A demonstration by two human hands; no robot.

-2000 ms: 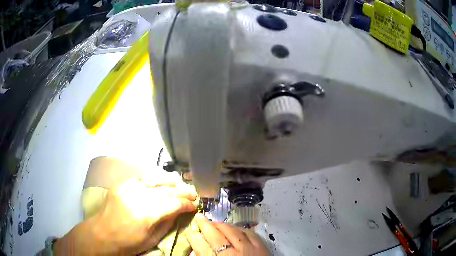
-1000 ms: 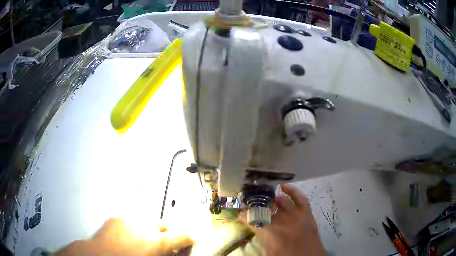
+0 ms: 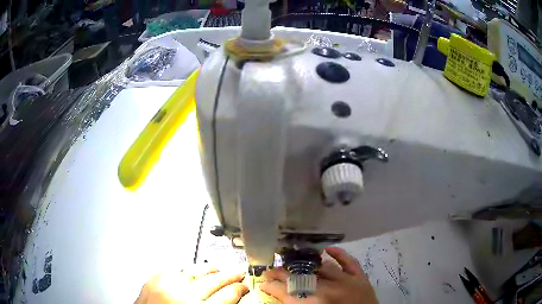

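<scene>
The white sewing machine head (image 3: 255, 148) fills the middle of the view. My left hand (image 3: 193, 286) lies flat at the bottom edge, left of the presser foot (image 3: 257, 270), bleached by the lamp. My right hand (image 3: 333, 282) lies right of the foot, partly behind the lower white tension dial (image 3: 302, 282). The fingertips of both hands meet close to the foot. A little pale cloth seems to show between them, but glare and the picture's edge hide most of it. The needle cannot be made out.
A long yellow bar (image 3: 157, 133) stands left of the head. Dark-pointed snips with orange handles (image 3: 475, 286) lie at the lower right. A yellow labelled block (image 3: 469, 65) sits on the arm, by the control panel (image 3: 523, 62). Bins (image 3: 44, 80) stand at the far left.
My hands are now lower in the picture and close together at the foot. Less cloth shows than before. The view has shifted, and the machine sits lower in it.
</scene>
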